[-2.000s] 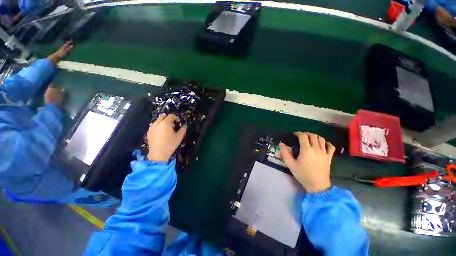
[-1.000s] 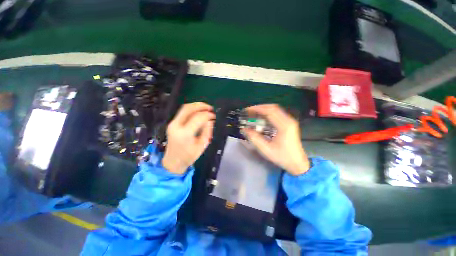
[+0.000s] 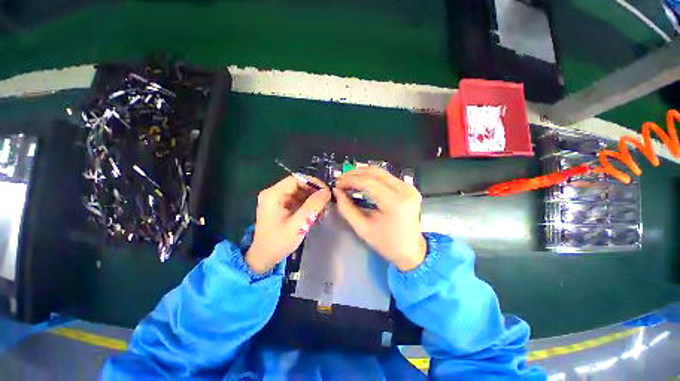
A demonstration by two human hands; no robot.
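Note:
The tablet assembly lies in front of me, with a silver-white rectangle in its middle and a strip of electronics with a green patch at its far end. My left hand pinches a thin flex-cable part; its shiny end sticks out up and left. My right hand meets the left fingertips above the top edge of the rectangle, with a small dark piece at its fingers. Whether both hands hold the same part is hidden by the fingers.
A black parts tray heaped with shiny-ended strips is at left. A red bin with white pieces, a red-orange hand tool, a coiled hose and a clear blister tray are at right. Other tablets lie far left and upper right.
My left hand has moved from the parts tray to the tablet and now meets my right hand, with a flex-cable part showing. The view has shifted, so the surroundings sit differently.

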